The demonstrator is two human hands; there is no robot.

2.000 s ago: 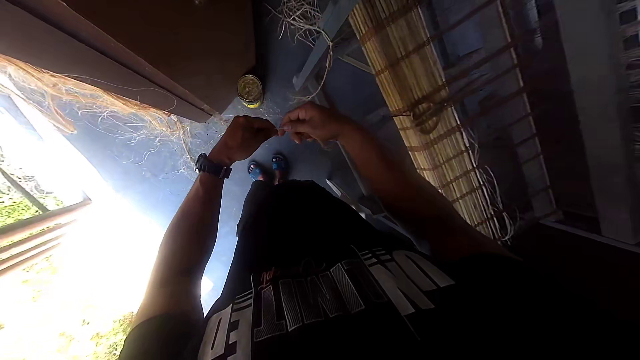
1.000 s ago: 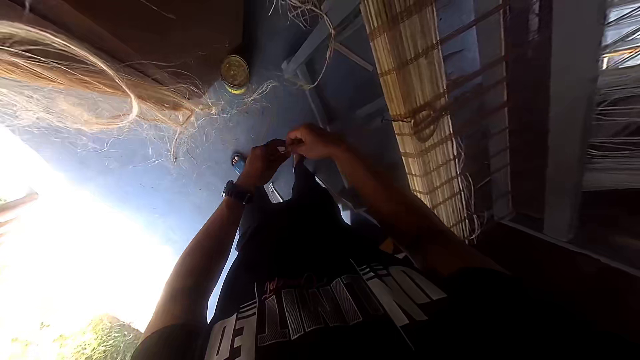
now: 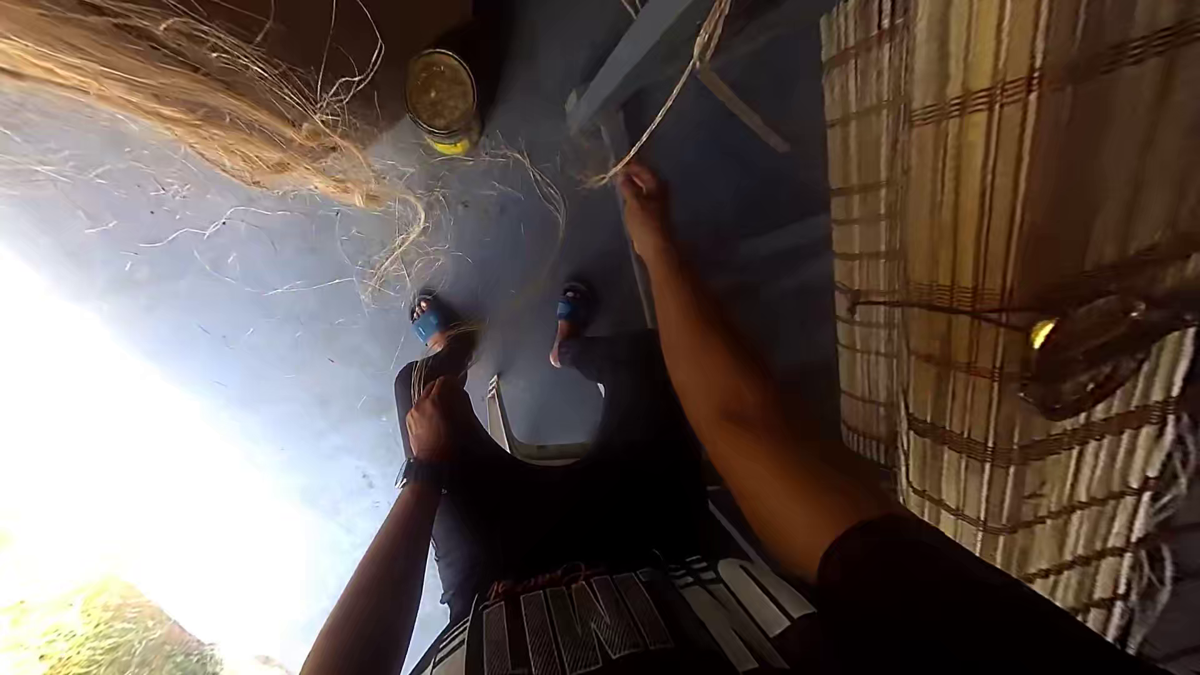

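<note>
My left hand [image 3: 439,419], with a dark watch at the wrist, is closed near my thigh on a thin bunch of pale fibre strands [image 3: 419,375]. Further up, my right hand [image 3: 644,202] is blurred beside the lower end of a twisted fibre cord [image 3: 670,98]; whether it grips the cord cannot be told. A large bundle of loose tan fibres [image 3: 206,117] spreads from the upper left, its frayed ends trailing over the floor towards my feet.
A round tin [image 3: 442,94] with a yellow lower edge stands beside the fibre bundle. On the right hangs a striped woven mat [image 3: 975,234] with a dark looped object [image 3: 1087,356] against it. A grey frame bar [image 3: 637,56] crosses the top. Stray fibres litter the floor [image 3: 234,253].
My hands were together in both earlier frames and are now wide apart. The left is nearer my thigh, the right up by the cord. The view has shifted.
</note>
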